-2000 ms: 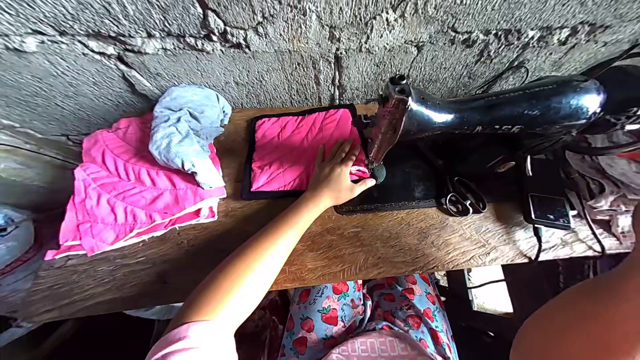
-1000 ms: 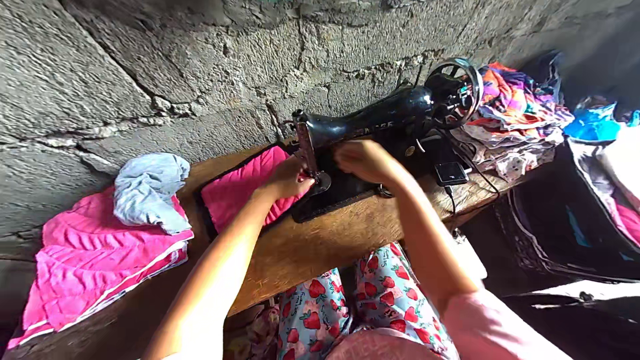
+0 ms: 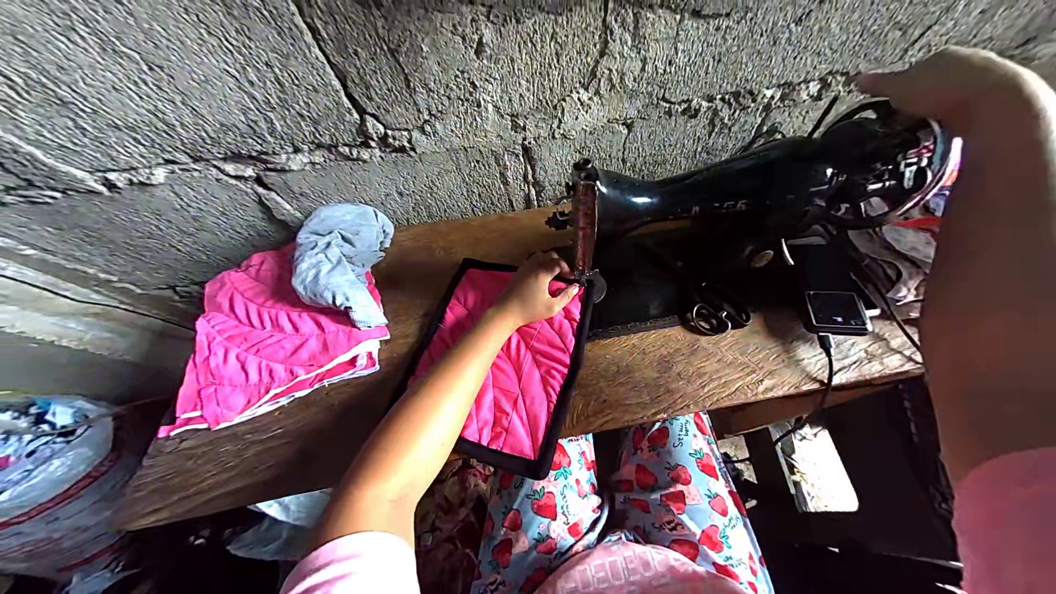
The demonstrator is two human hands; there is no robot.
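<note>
My left hand [image 3: 536, 290] pinches the corner of a pink quilted fabric piece with black binding [image 3: 516, 388], close beside the needle end of a black sewing machine [image 3: 718, 194]. The piece lies on the wooden table [image 3: 652, 379], with its near edge over the table's front. Up at the far right, my right hand [image 3: 949, 82] reaches over the machine's handwheel [image 3: 936, 169]; whether its fingers grip the wheel is hidden.
Pink fabric pieces [image 3: 264, 338] with a crumpled grey cloth [image 3: 340, 260] on top lie at the left. Black-handled scissors [image 3: 716, 313] and a small device [image 3: 837, 312] with a cable lie right of centre. A concrete block wall [image 3: 462, 99] stands behind.
My right hand has moved from near the needle end to the handwheel at the right. The bound pink piece has turned, and its near end now reaches past the table's front edge.
</note>
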